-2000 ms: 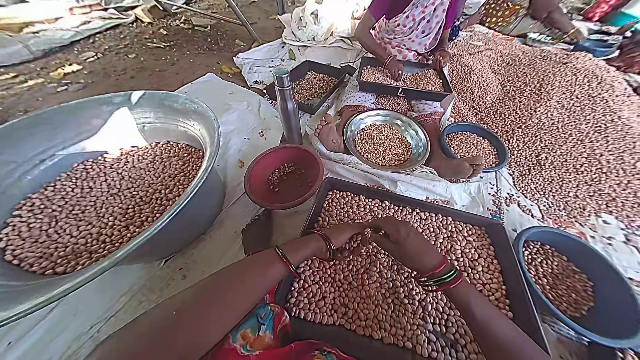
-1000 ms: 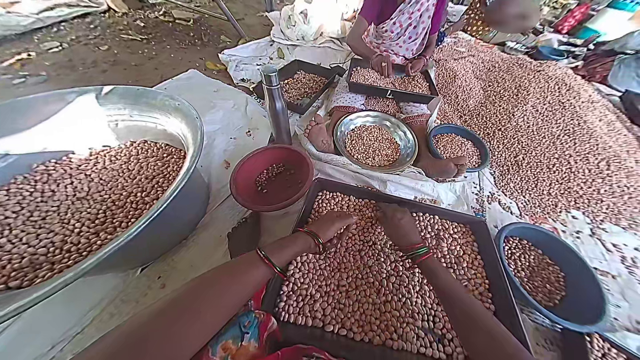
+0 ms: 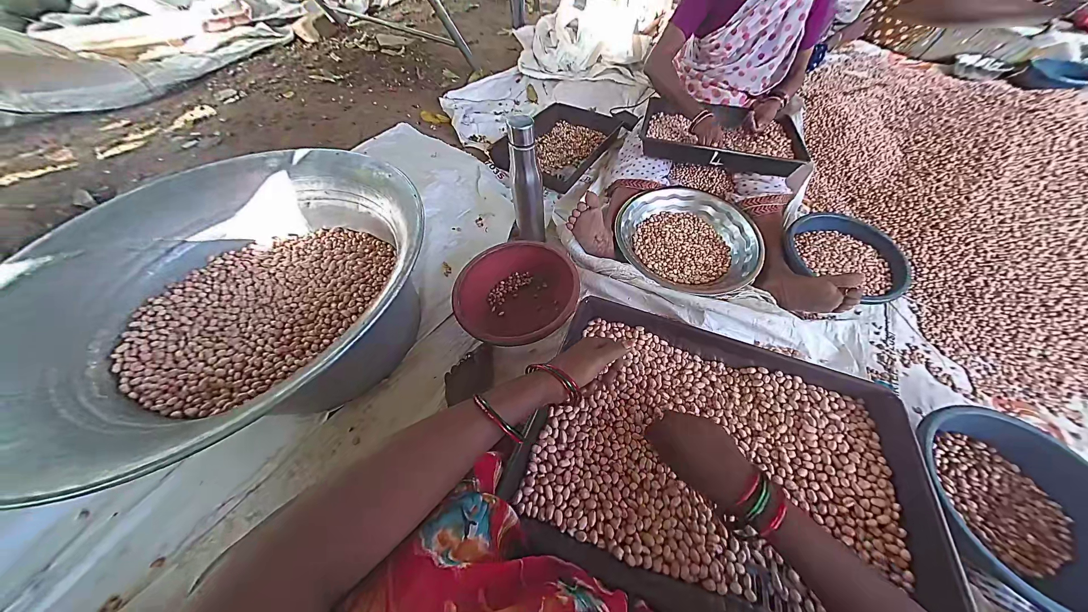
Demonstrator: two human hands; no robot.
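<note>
A dark rectangular tray full of reddish-brown nuts or seeds lies before me. My left hand, with bangles at the wrist, reaches over the tray's upper left corner and touches the nuts there. My right hand rests on the nuts near the tray's middle, its fingers pointing down and left. The fingertips of both hands are partly hidden, so whether either holds a nut does not show. A red bowl with a few small pieces stands just beyond my left hand.
At left stands a large metal basin of nuts. Ahead are a steel bottle, a steel bowl and a blue bowl. Another blue tub is at right. A person sits opposite, hands in a tray. A large nut heap spreads at right.
My hands were close together over the tray's upper part two seconds ago and have moved apart. My left hand is now at the upper left corner, my right nearer the middle.
</note>
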